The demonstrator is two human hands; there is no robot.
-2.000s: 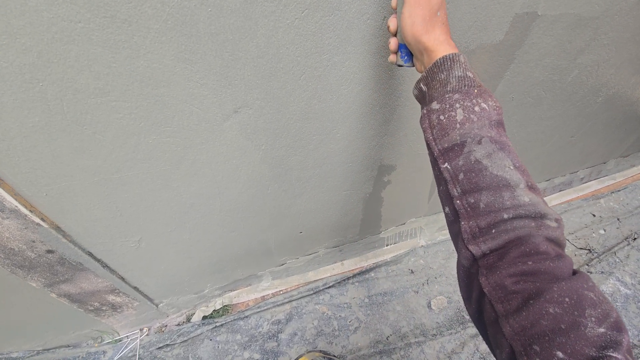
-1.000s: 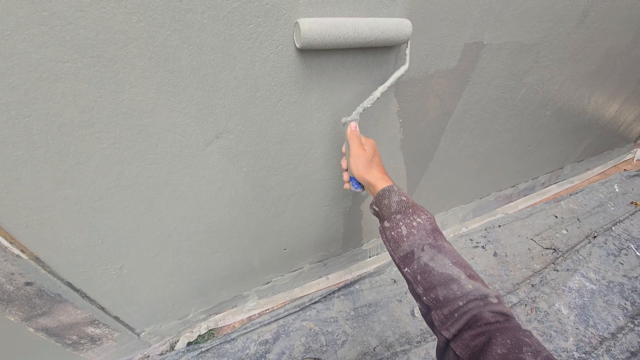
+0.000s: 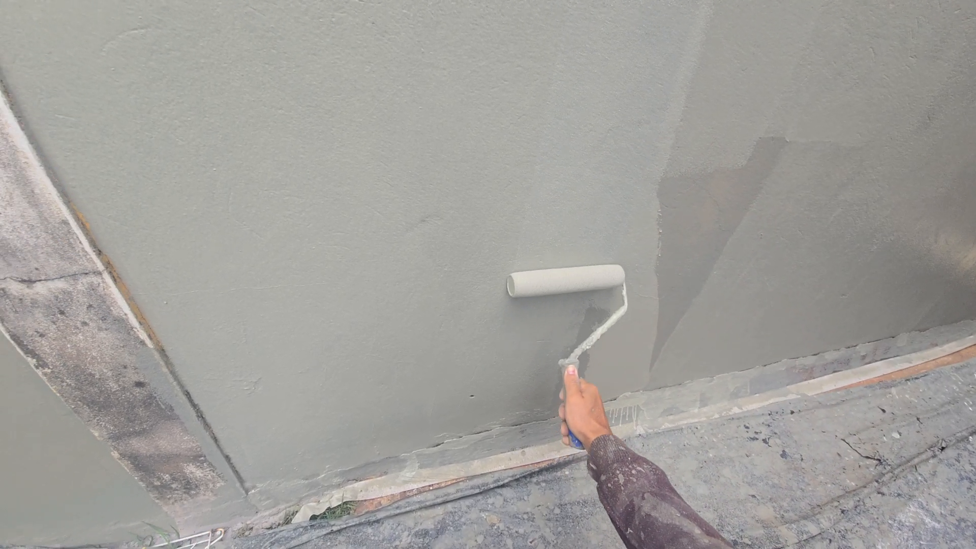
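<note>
My right hand (image 3: pixel 583 410), in a paint-spattered maroon sleeve, is closed around the blue handle of a paint roller (image 3: pixel 566 280), its thumb up by the wire frame. The roller's cover lies against a grey-green painted wall (image 3: pixel 343 229), low down and near the middle of the view. To the right of the roller, a darker patch (image 3: pixel 705 221) with a sharp edge shows on the wall, and a smaller dark patch lies behind the wire frame. My left hand is not in view.
A weathered concrete strip (image 3: pixel 91 343) slants down the left side. Masking material (image 3: pixel 457 470) runs along the wall's foot. A paint-stained, wrinkled ground sheet (image 3: pixel 762 473) covers the ground below. White wire (image 3: pixel 191 540) and some grass (image 3: pixel 335 511) show at the bottom left.
My right hand has come down the wall with the roller, whose cover was out of view above at first. The view now takes in more of the wall and the concrete strip.
</note>
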